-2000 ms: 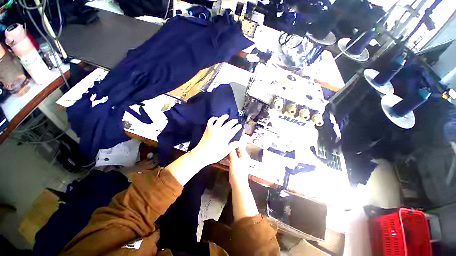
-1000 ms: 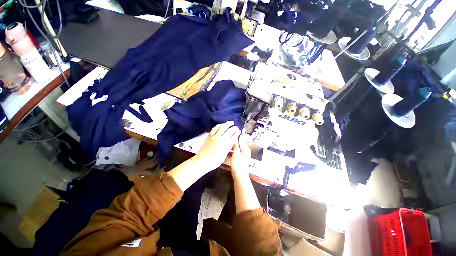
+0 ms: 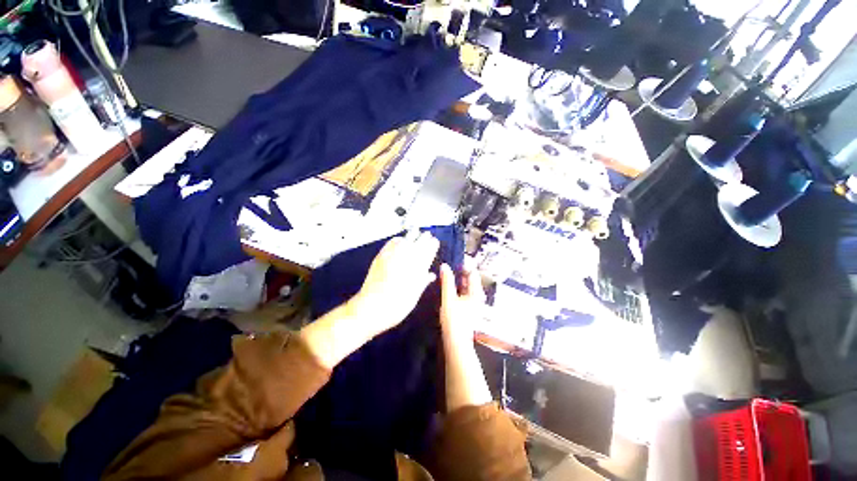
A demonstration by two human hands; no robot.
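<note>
The navy garment in work hangs from the table edge down to my lap, with its upper edge at the presser foot area of the white overlock machine. My left hand lies on the cloth, its fingertips on the edge just left of the needle area. My right hand is beside it on the right, its fingers pinching the cloth edge near the machine's front. The exact grip of the fingertips is small and partly hidden. The grey cloth plate shows behind the cloth.
A long navy garment heap lies across the table left of the machine. Dark thread cones stand at the upper right. A red basket is at the lower right. Bottles stand on a side table at the left. Navy cloth lies at the lower left.
The bunched navy cloth has left the tabletop beside the machine and now hangs over the edge to my lap, uncovering the cloth plate. Both hands remain near the needle area.
</note>
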